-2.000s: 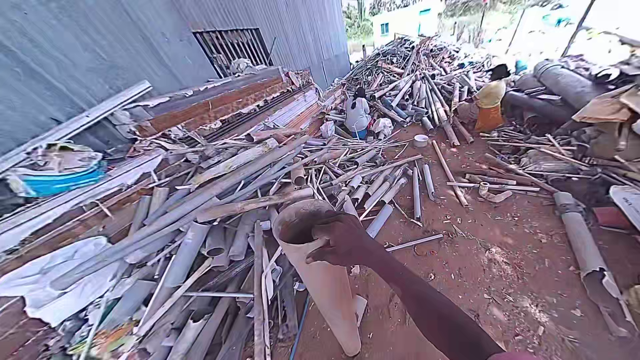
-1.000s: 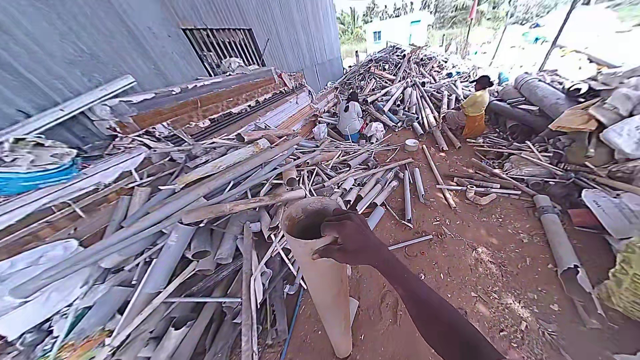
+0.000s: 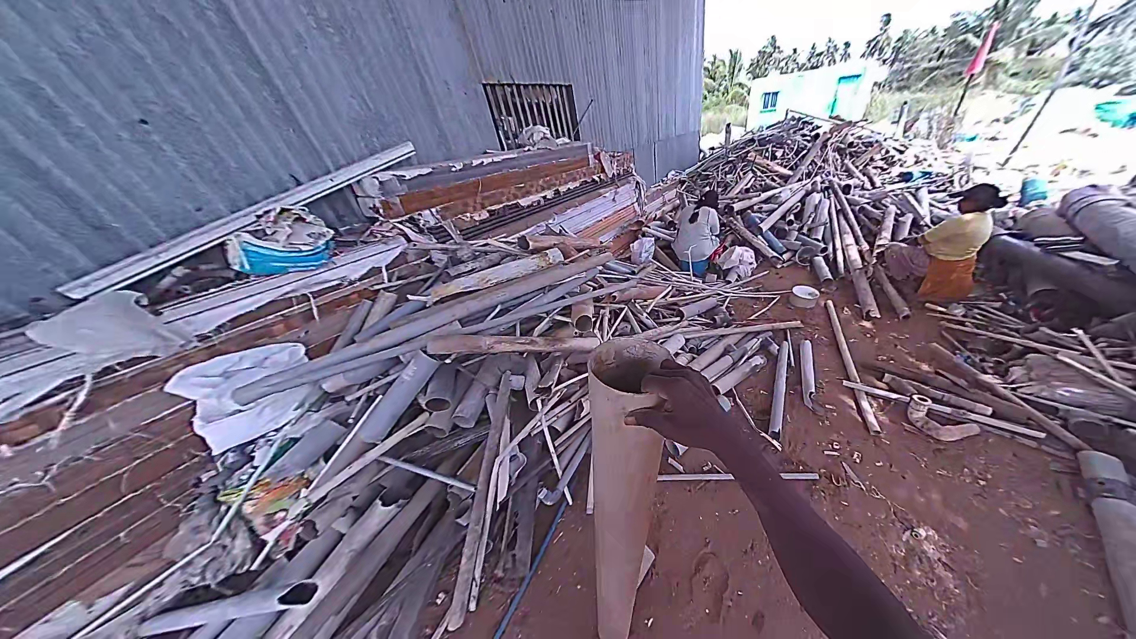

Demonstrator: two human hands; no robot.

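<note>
My right hand (image 3: 688, 408) grips the rim of a wide, dusty plastic pipe (image 3: 621, 497), with fingers over the edge of its open top. The pipe stands nearly upright in front of me, and its lower end runs out of the frame. Left of it lies a heap of grey and brown pipes (image 3: 399, 408) at many angles, some split or broken. My left hand is out of view.
One person (image 3: 697, 235) sits by the heap; another, in a yellow top (image 3: 958, 235), sits farther right. More pipes (image 3: 1003, 399) and an elbow fitting (image 3: 941, 422) lie on reddish ground. A corrugated metal wall (image 3: 355, 80) rises at left, with a blue container (image 3: 280, 253) near it.
The view has turned left. My right hand keeps its hold on the wide pipe, which stands closer to upright than two seconds ago.
</note>
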